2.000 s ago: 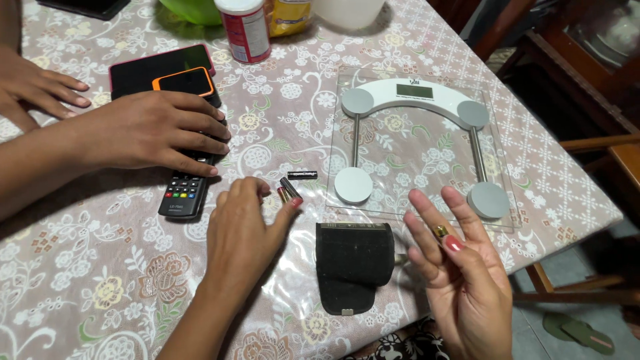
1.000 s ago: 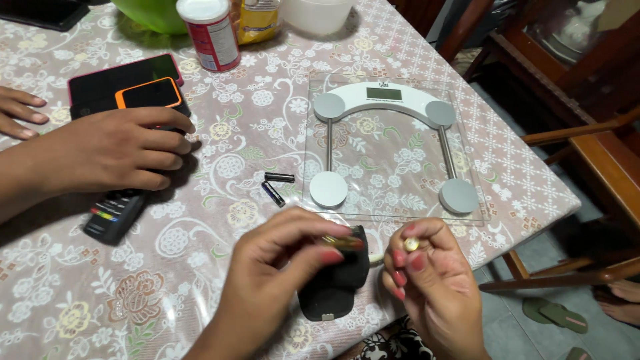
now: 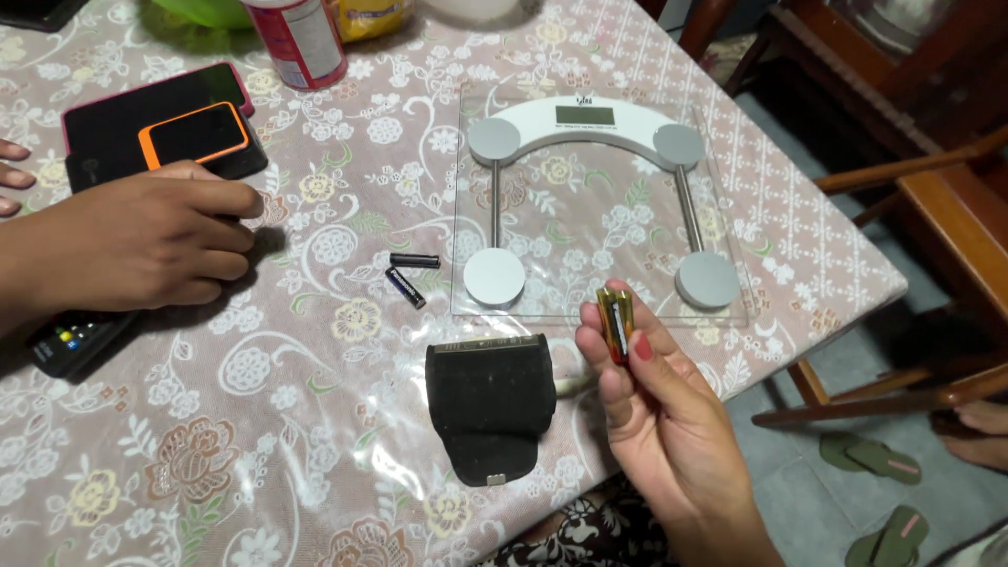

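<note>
My right hand [image 3: 661, 394] is raised over the table's near edge and holds gold-coloured batteries [image 3: 616, 324] between thumb and fingers. My left hand is out of view. Left of my right hand lies a black fabric cuff or case [image 3: 490, 402] with a small metal clip at its lower end. Beyond it, two dark batteries lie side by side: one black battery [image 3: 415, 261] and, at a slant, a second one [image 3: 405, 288]. A glass bathroom scale [image 3: 587, 126] with a grey display lies past my fingers.
Another person's hand [image 3: 150, 236] rests over a black remote control [image 3: 79, 342]. Near it lie an orange-rimmed device [image 3: 197, 134] and a pink-edged tablet [image 3: 228, 79]. A red and white canister [image 3: 299, 39] stands behind. A wooden chair [image 3: 945, 205] is at the right.
My left hand, which held something gold-coloured a second ago, has left the view. My right hand now shows more than one gold battery, held upright.
</note>
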